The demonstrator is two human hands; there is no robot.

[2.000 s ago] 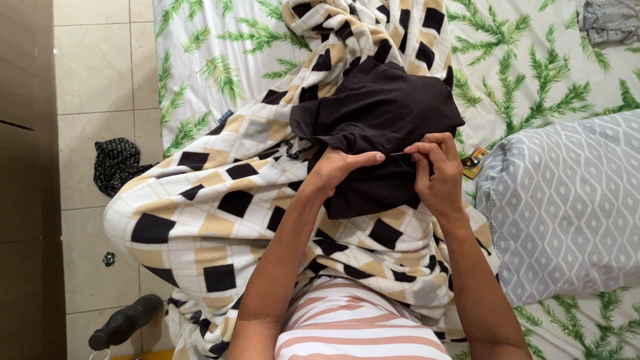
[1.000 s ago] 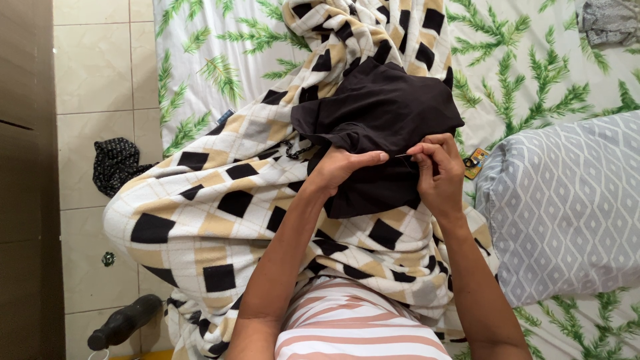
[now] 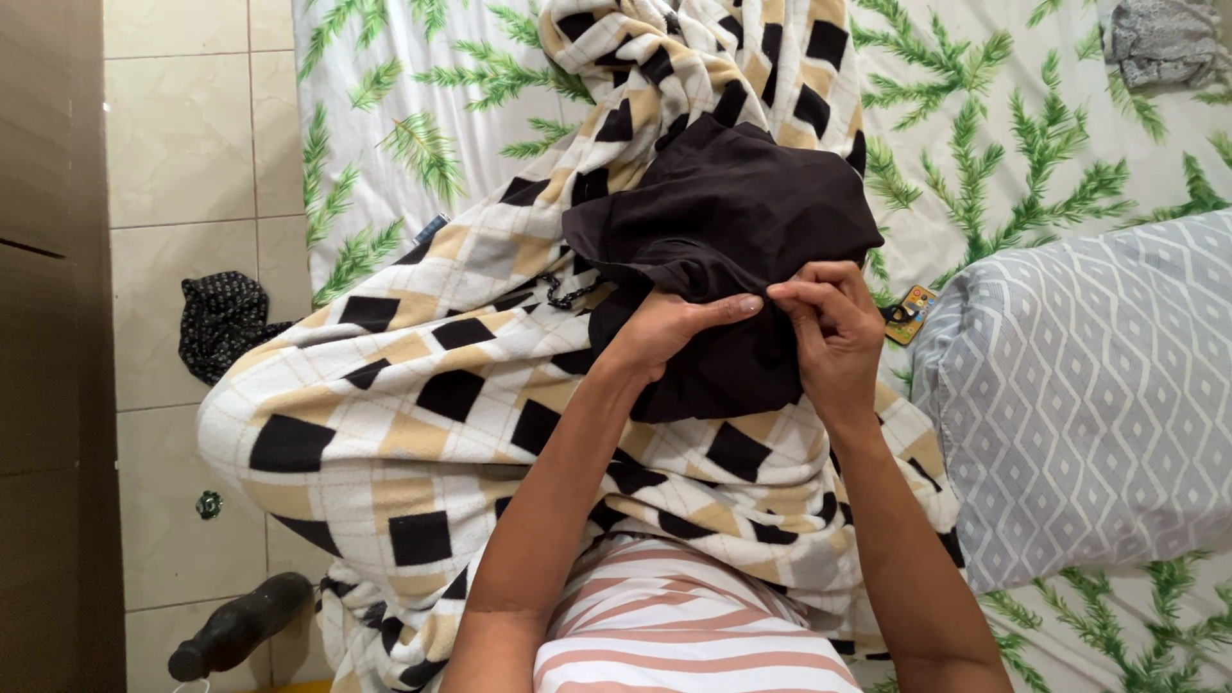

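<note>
A dark cloth garment [image 3: 760, 212] lies bunched on the checked blanket [image 3: 462, 337] over my lap. My left hand [image 3: 674, 327] holds the cloth from the left, its thumb extended on top and its fingers hidden under the folds. At the right, my right hand [image 3: 833, 332] has its thumb and index finger pinched together, close to the left thumb tip. Whatever is in that pinch is too small to make out now; a thin needle-like thing showed there earlier. A short dark patterned cord [image 3: 568, 292] lies by the cloth's left edge.
A grey patterned pillow [image 3: 1088, 395] lies at the right, with a small yellow card [image 3: 911, 315] beside it. Grey cloth [image 3: 1165, 43] is at the top right. On the tiled floor at the left are a black patterned cloth [image 3: 223, 322] and a dark bottle [image 3: 241, 626].
The right hand's fingertips have moved slightly left, close to the left thumb. The thin thing seen between the hands earlier no longer shows clearly. The left hand still holds the dark cloth.
</note>
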